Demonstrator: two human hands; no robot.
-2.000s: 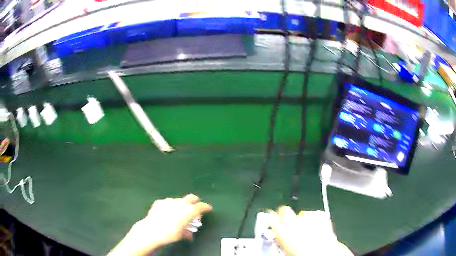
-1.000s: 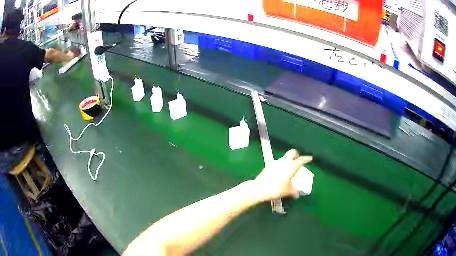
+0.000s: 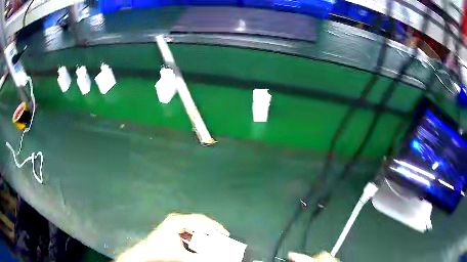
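My left hand (image 3: pixel 176 236) is at the bottom edge, blurred, with its fingers closed on a white block (image 3: pixel 229 249) that looks like a charger. My right hand (image 3: pixel 313 257) is mostly cut off by the bottom edge; only blurred fingertips show, beside the lower end of the white cable (image 3: pixel 352 221). What it holds is hidden. The cable runs up to the base (image 3: pixel 402 205) under the tilted tester screen (image 3: pixel 438 153). One charger (image 3: pixel 261 105) is on the green mat right of the slanting metal strip (image 3: pixel 187 97). Another charger (image 3: pixel 166 87) is close by its left side.
Three more chargers (image 3: pixel 105 79) are in a row farther left. A tape roll (image 3: pixel 21 115) and a loose white cord (image 3: pixel 35 161) lie at the far left. Black cables (image 3: pixel 353 123) hang across the right side. A dark flat panel (image 3: pixel 246 23) lies at the rear.
The view has swung back right. The charger held near the metal strip is now on the mat to its right. My left hand is back low with a white block; my right fingertips and the tester show again.
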